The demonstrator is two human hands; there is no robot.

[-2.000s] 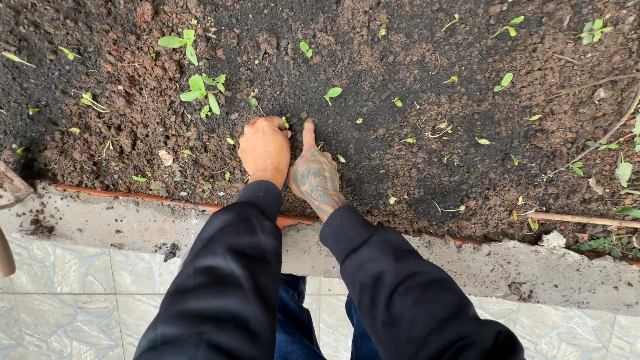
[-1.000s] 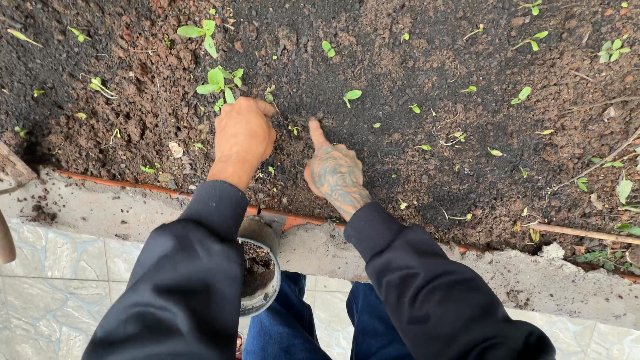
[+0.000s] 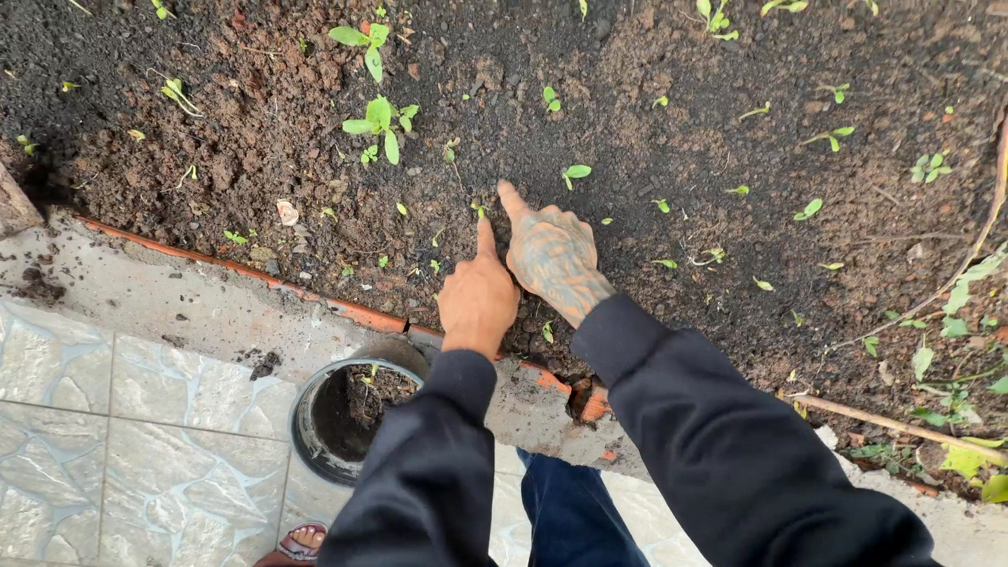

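My left hand (image 3: 479,295) reaches into the soil bed with its index finger extended, the fingertip at a tiny green seedling (image 3: 479,209). Its thumb is hidden, so a pinch cannot be made out. Just right of it, my tattooed right hand (image 3: 554,256) rests on the dark soil (image 3: 488,150), index finger stretched out and the other fingers curled under, nothing visible in it. A larger leafy seedling (image 3: 379,118) grows up and left of both hands. Beside my left sleeve stands a round dark container (image 3: 315,425) with soil and pulled sprouts inside.
A concrete ledge (image 3: 181,287) with broken orange brick edging (image 3: 366,315) borders the bed. Small seedlings are scattered around. A dry stick (image 3: 890,425) and leafy stems lie at the right. Below are stone-pattern tiles (image 3: 197,480) and a sandaled foot (image 3: 303,542).
My left hand has moved right, from beside the larger seedlings to the small seedling near my right hand. The container shows more fully than a second ago. The view has shifted.
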